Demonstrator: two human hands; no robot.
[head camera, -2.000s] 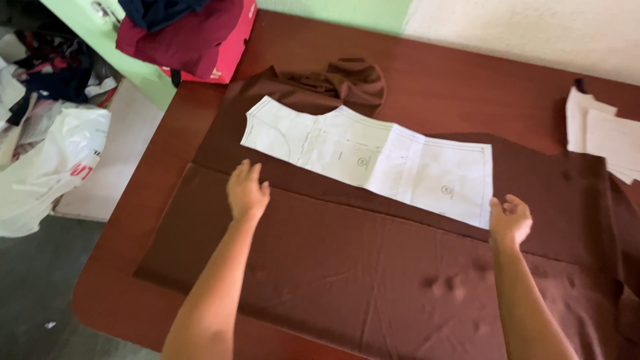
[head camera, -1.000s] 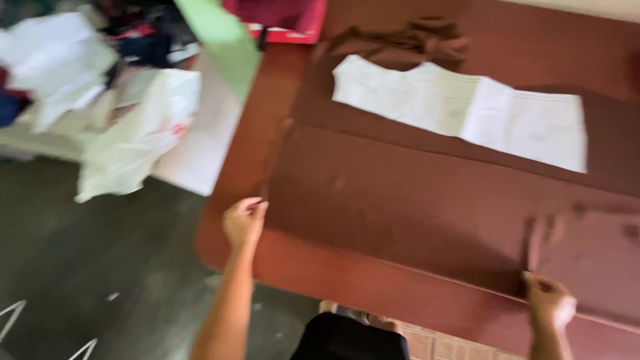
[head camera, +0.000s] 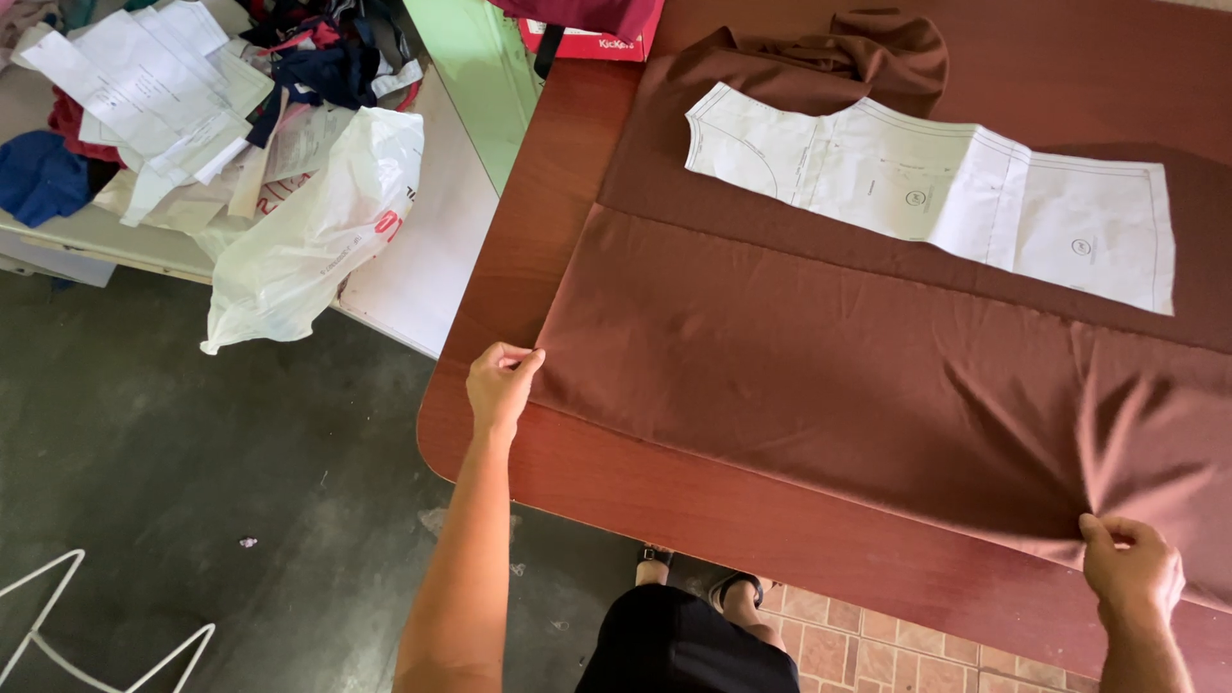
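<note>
Brown fabric (head camera: 789, 337) lies spread on a reddish-brown wooden table (head camera: 712, 486), its near part folded over in a layer. My left hand (head camera: 502, 385) pinches the fabric at its left edge, close to the near left corner. On the right, my right hand (head camera: 1134, 563) grips the near edge between thumb and fingers, and creases fan out from that grip. A white paper sewing pattern piece (head camera: 895, 183) with crease lines and printed marks rests on the fabric beyond the fold. Bunched brown fabric (head camera: 857, 58) sits behind it.
A red box (head camera: 587, 40) with maroon cloth on top stands at the table's far left. Left of the table, a light-coloured surface (head camera: 433, 241) holds paper pieces (head camera: 159, 87), dark cloth and a white plastic bag (head camera: 318, 231). White metal bars (head camera: 58, 635) show at lower left.
Both hands were open near the paper pattern two seconds ago; they have come down to the fabric's near part and taken hold of it. The view has swung left and down.
</note>
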